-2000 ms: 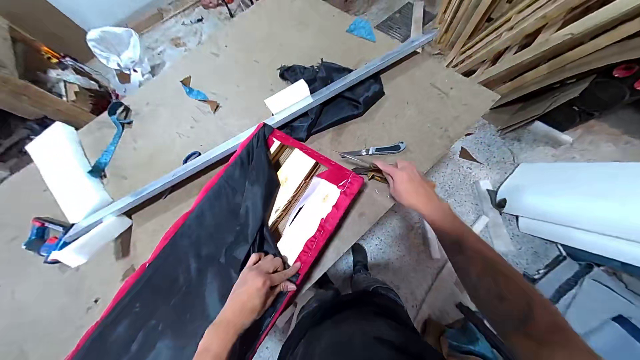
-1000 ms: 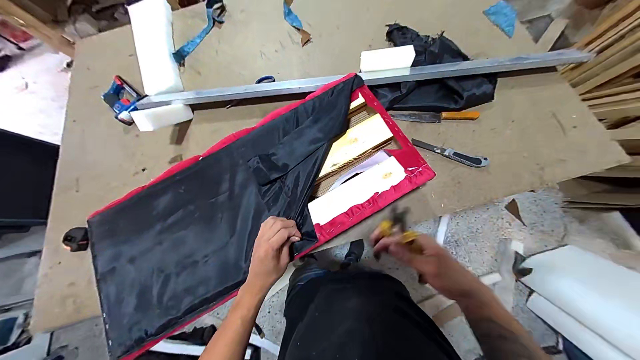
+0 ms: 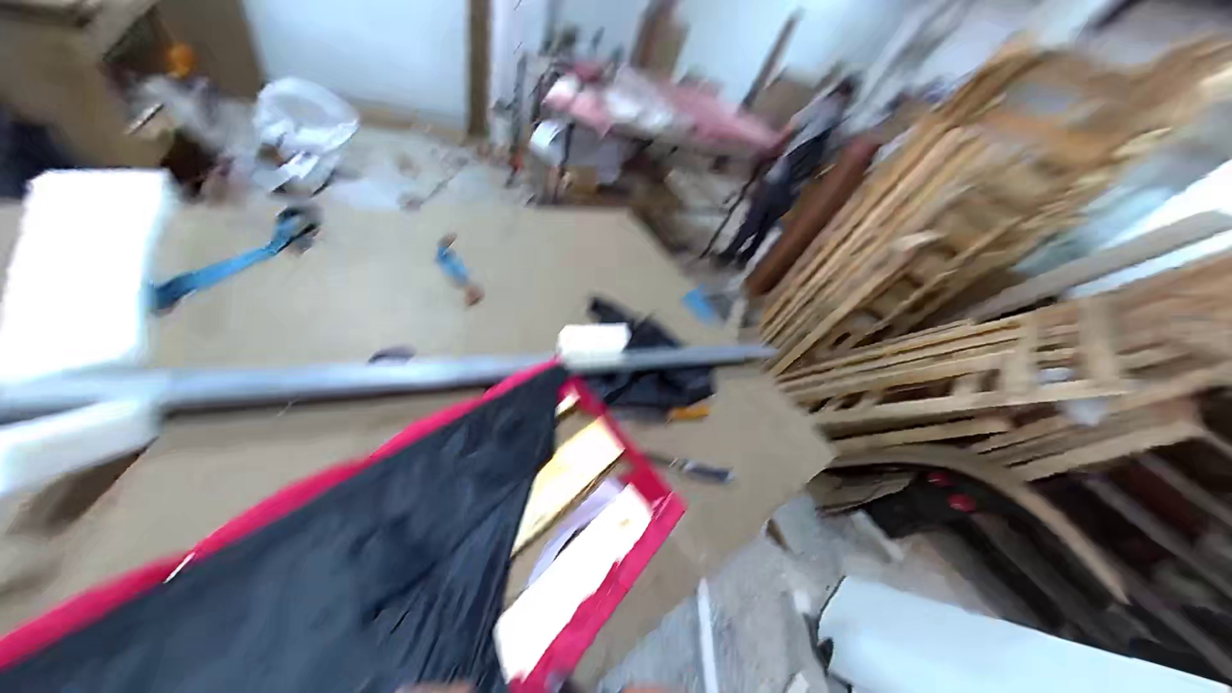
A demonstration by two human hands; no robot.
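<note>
A frame edged in red fabric (image 3: 612, 587) lies on the brown work table, partly covered by black cloth (image 3: 385, 539). Its right end is uncovered, showing pale boards (image 3: 573, 577) inside. Only a sliver of my left hand (image 3: 438, 687) shows at the bottom edge, by the black cloth. Another sliver of skin, apparently my right hand (image 3: 645, 688), lies just right of the red edge. What either hand holds is hidden. A knife (image 3: 705, 472) rests right of the frame. A long metal bar (image 3: 462, 371) lies behind, near a small white foam block (image 3: 592, 339) and bunched black cloth (image 3: 674, 380).
White foam (image 3: 82, 260) and a blue strip (image 3: 221, 272) are at the left of the table (image 3: 520, 260). Wooden frames (image 3: 962, 366) are stacked at right, above a pale roll (image 3: 982, 640). A person (image 3: 789, 173) stands far back. The view is blurred.
The view has swung strongly up and toward the room. Both hands, plainly seen before, are now almost wholly below the frame. Yellow-handled pliers seen in my right hand are out of sight.
</note>
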